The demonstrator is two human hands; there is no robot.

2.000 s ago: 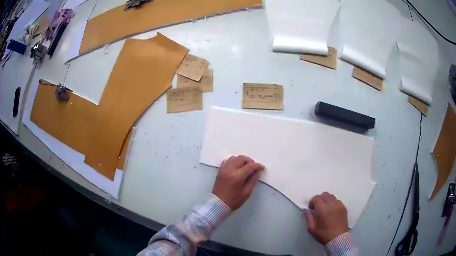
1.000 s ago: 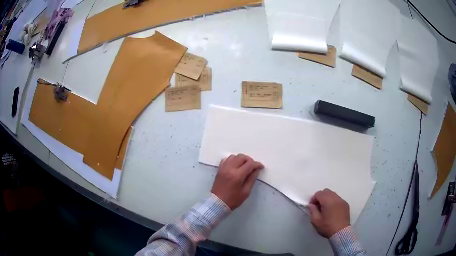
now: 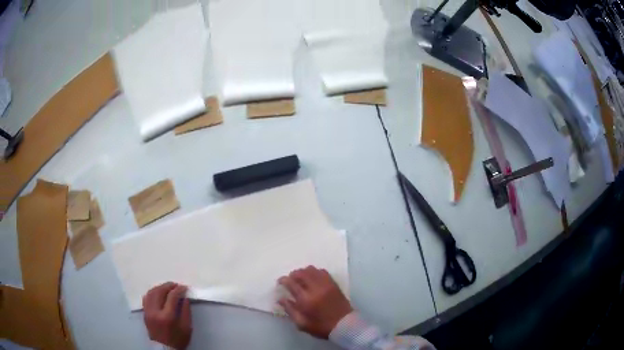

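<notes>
A thin stack of white cut panels (image 3: 229, 239) lies flat on the table in front of me. My left hand (image 3: 167, 316) is at its near edge toward the left, fingers bent and closed on the edge. My right hand (image 3: 313, 301) is at the near edge further right, fingertips curled on the cloth at the edge; the thumb is partly hidden. A dark pattern weight (image 3: 256, 173) lies just beyond the far edge of the panels.
Black-handled shears (image 3: 438, 236) lie right of the panels. Brown tickets (image 3: 154, 203) lie to the left and beyond. Folded white panels (image 3: 256, 61) lie at the far side. A curved tan pattern (image 3: 448, 130), a metal clamp (image 3: 498, 181) and a grey machine base (image 3: 451, 44) are right.
The view has turned to the right, so the panels and hands sit further left in the picture and the machine base and clamp show. Both hands remain at the panels' near edge.
</notes>
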